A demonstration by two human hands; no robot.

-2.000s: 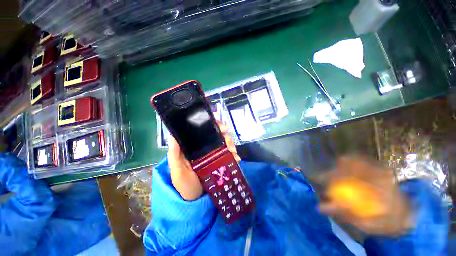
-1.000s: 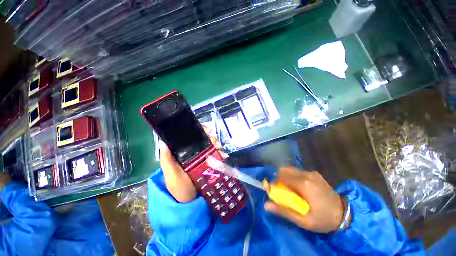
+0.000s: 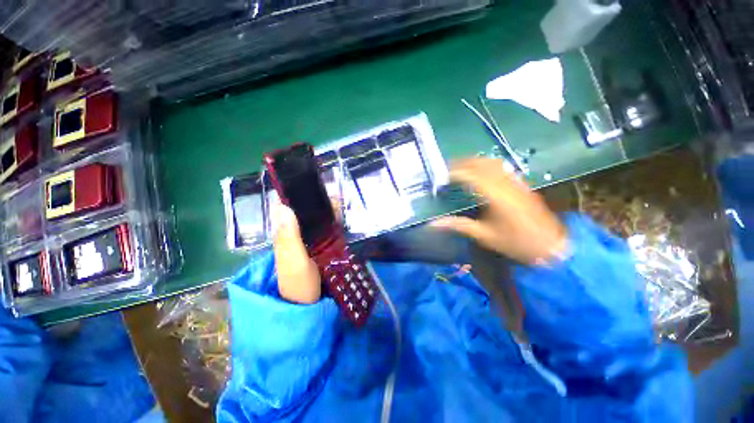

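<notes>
My left hand [image 3: 295, 264] holds an open dark red flip phone [image 3: 353, 285], black screen half up and keypad half down, turned partly edge-on. My right hand [image 3: 500, 211] is blurred, over the mat's front edge right of the phone, fingers apart and no tool visible in it. Its fingertips are near the right end of the lens sheet [image 3: 232, 216]. The sheet lies on the green mat behind the phone and holds several black-framed display windows [image 3: 362, 171]. The phone and left hand hide part of it.
A clear blister tray [image 3: 157, 240] with red phones stands at left, stacked clear trays [image 3: 331, 37] behind. Tweezers [image 3: 496, 136], a white wipe [image 3: 536, 87], a translucent bottle [image 3: 579, 23] and small shiny items [image 3: 599, 128] are at right. Film scraps [image 3: 674, 285] lie below the bench edge.
The yellow-handled tool on the keypad a second ago is gone from my right hand, which has moved up toward the lens sheet. The phone has turned more edge-on in my left hand.
</notes>
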